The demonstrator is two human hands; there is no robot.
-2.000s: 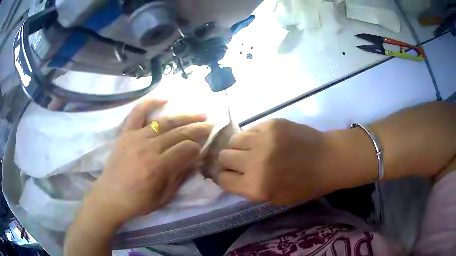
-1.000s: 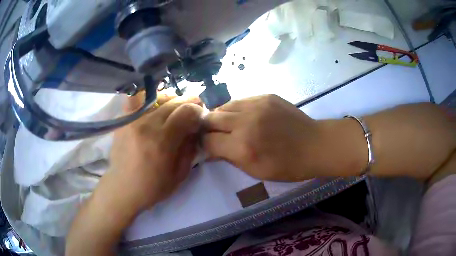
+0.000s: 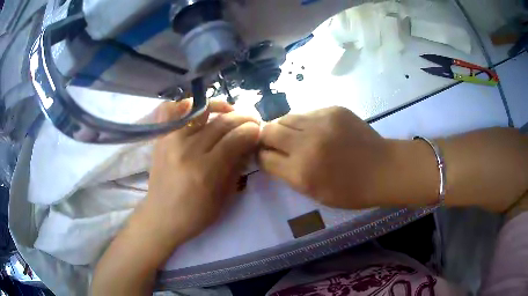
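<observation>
White garment cloth [image 3: 87, 156] lies in crumpled folds left of the needle area and runs under my left hand [image 3: 200, 156]. My left hand lies with its fingers forward beside the sewing machine's head [image 3: 133, 63]. My right hand [image 3: 330, 156] is pinched, its fingertips meeting my left fingertips just below the small dark grey block [image 3: 272, 106]. The pinched cloth edge is mostly hidden between the fingers. The needle and presser foot are unclear in the bright light.
Thread snips [image 3: 460, 70] lie at the right. Pale cloth pieces [image 3: 379, 34] lie behind them. A brown patch [image 3: 306, 224] lies near the front edge, by the tape measure strip [image 3: 278, 254]. The machine's curved metal loop [image 3: 49, 110] arches over the cloth at left.
Both hands have moved forward with the cloth edge, up to the machine's head. The cloth no longer covers the brown patch. The view has shifted slightly.
</observation>
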